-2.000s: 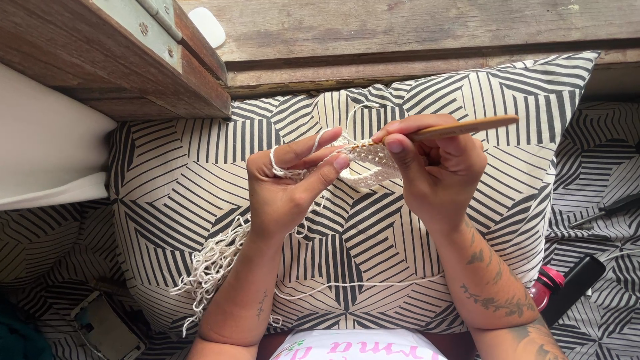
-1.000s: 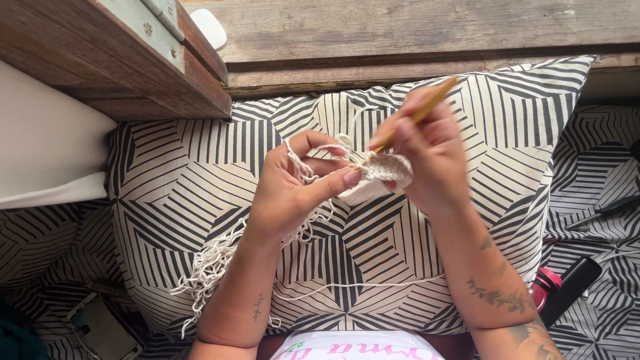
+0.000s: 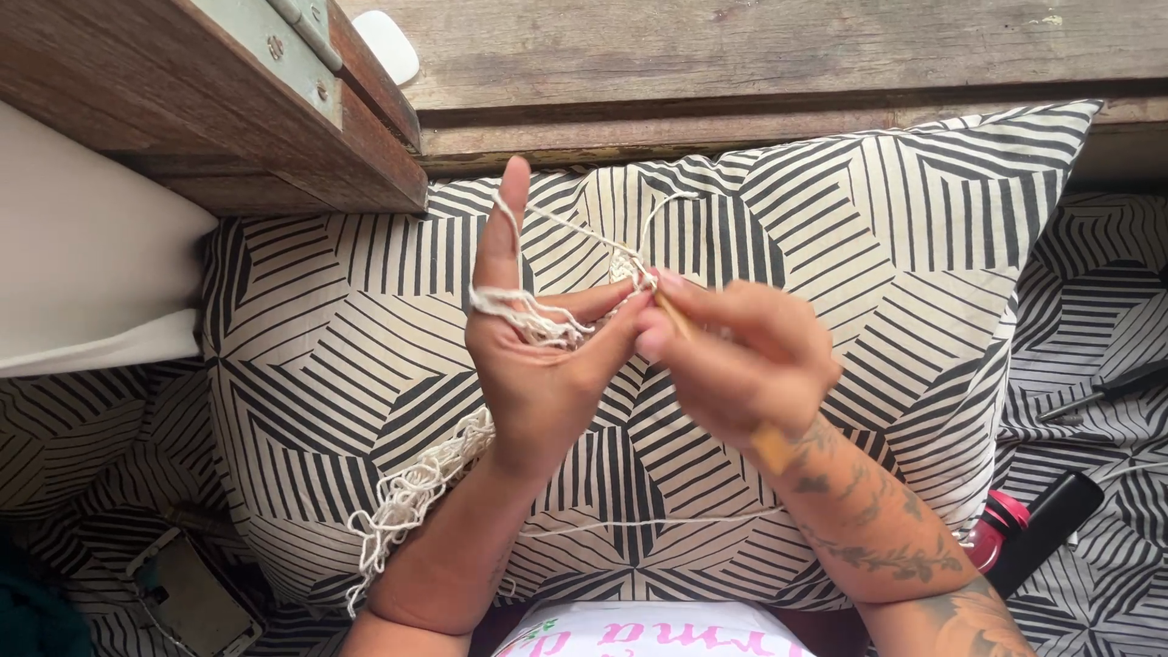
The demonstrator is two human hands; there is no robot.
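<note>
My left hand (image 3: 547, 356) pinches a small cream crocheted piece (image 3: 622, 267) between thumb and a finger, with cream yarn (image 3: 525, 315) wound about its fingers and one strand over a raised finger. My right hand (image 3: 744, 356), slightly blurred, grips a wooden crochet hook (image 3: 673, 315) whose tip end meets the work at my left fingertips. The hook's other end shows near my right wrist. A tangle of loose cream yarn (image 3: 424, 488) lies beside my left forearm on the patterned pillow (image 3: 319, 365). Most of the piece is hidden by my fingers.
A wooden ledge (image 3: 730, 55) runs behind the pillow, with a white rounded object (image 3: 385, 46) on it. A hinged wooden frame (image 3: 237, 100) stands at the upper left. At the lower right lie a black cylindrical object (image 3: 1045, 534) and a pink item (image 3: 999, 529); an open-backed device (image 3: 196, 593) is lower left.
A finger of my left hand has straightened upward, lifting the yarn. My right hand has turned, so the hook that pointed up and right now slants down toward my wrist.
</note>
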